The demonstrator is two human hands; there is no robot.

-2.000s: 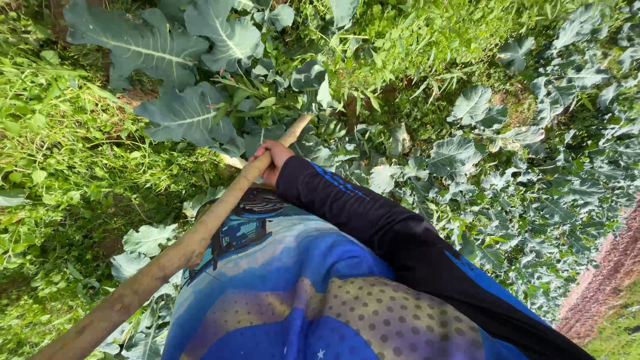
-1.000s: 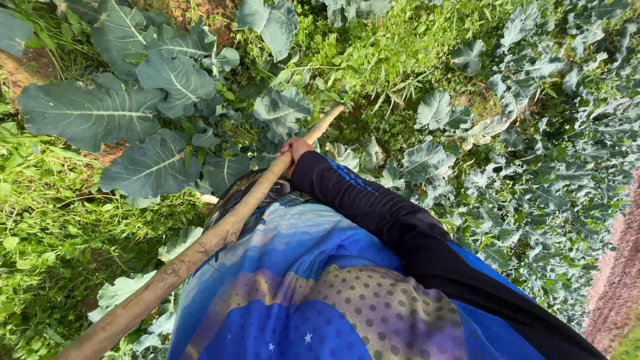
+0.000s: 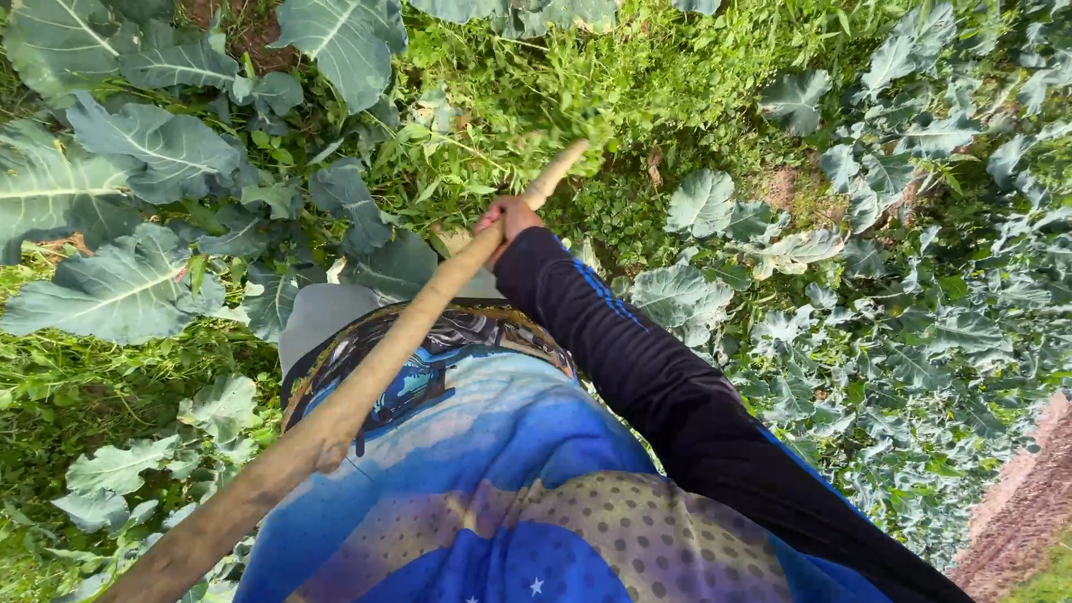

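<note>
A long wooden pole [image 3: 419,310] runs diagonally from the bottom left corner to the upper middle. My right hand [image 3: 509,224], in a black sleeve with blue marks, is closed around it near its narrower upper end. The pole passes over my blue patterned shirt [image 3: 519,435] and the dark printed cloth at my waist. Its tip stands out past my hand over low green weeds [image 3: 586,92], some of them blurred. The pole's lower end is cut off by the frame edge. My left hand is out of view.
Broad blue-green leaves [image 3: 159,159] of cabbage-like plants grow at the left. More such plants [image 3: 921,335] fill the right side. Weeds grow between them. A strip of bare reddish soil [image 3: 1013,511] lies at the lower right.
My right hand and the pole's upper end now appear farther right, with the pole still held. More of the large leaves at the left have come into view as the view shifted.
</note>
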